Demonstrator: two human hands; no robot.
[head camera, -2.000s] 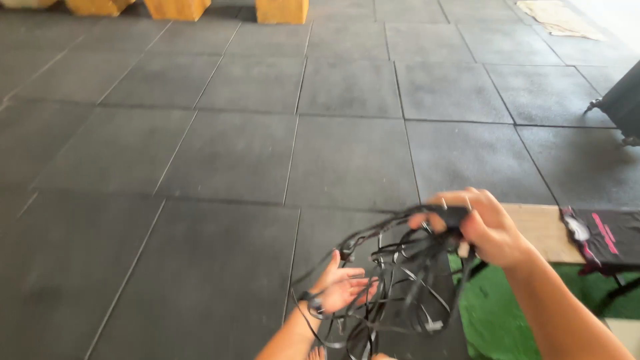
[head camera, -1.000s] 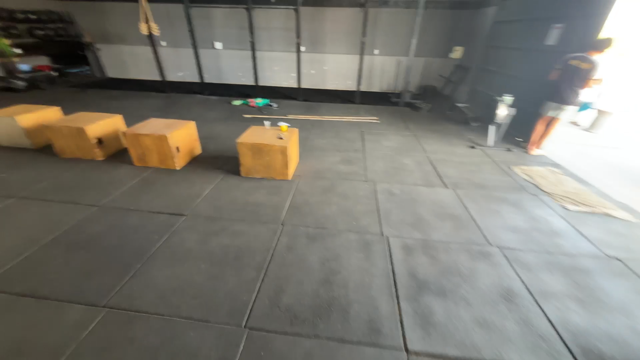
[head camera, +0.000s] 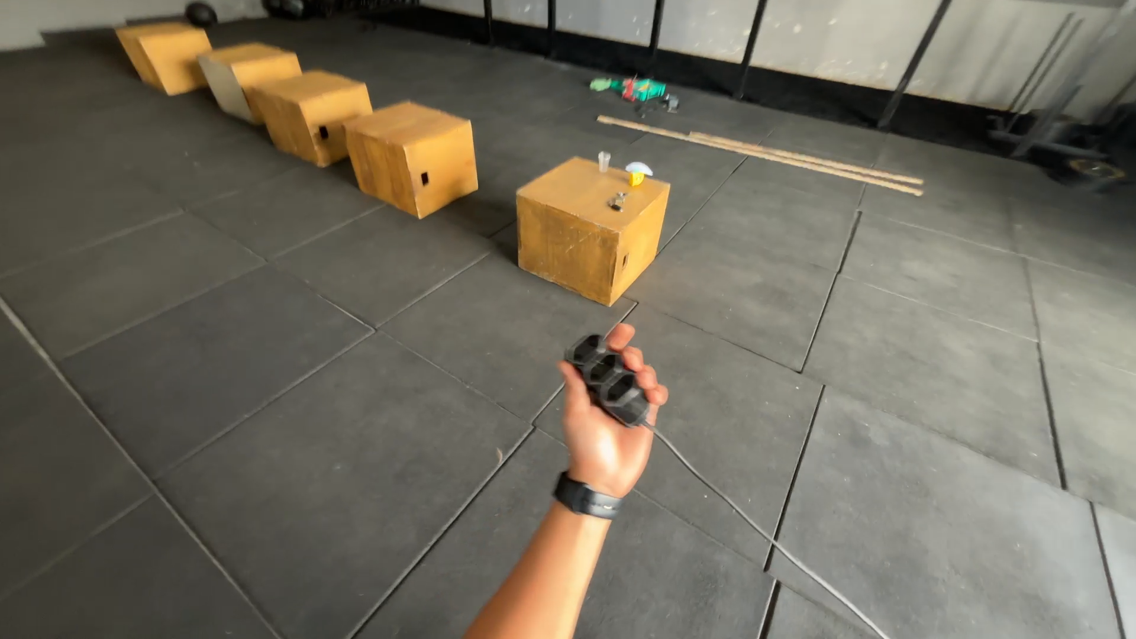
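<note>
A black multi-socket block of an extension cord (head camera: 609, 380) lies in the palm of my left hand (head camera: 611, 426), its fingers and thumb closed around the sides. The wrist bears a dark band. From the block's lower end a thin cord (head camera: 737, 510) runs down to the right and leaves the view at the bottom edge. My right hand is out of view. Beyond the held block stands a wooden plyo box (head camera: 568, 240) with a small clear cup (head camera: 604, 161), a yellow and white item (head camera: 636, 174) and a small metallic item (head camera: 617, 202) on top.
Several more wooden boxes (head camera: 413, 155) stand in a row at the upper left. Long wooden strips (head camera: 772, 155) lie on the floor behind the near box, with a green and red item (head camera: 641, 89) past them. Dark rubber tiles (head camera: 355, 444) with visible seams cover the floor. Equipment stands at the upper right.
Two seconds ago both hands were at a loose bundle of black cord; now only my left hand shows, holding the socket block. The view has swung up and across.
</note>
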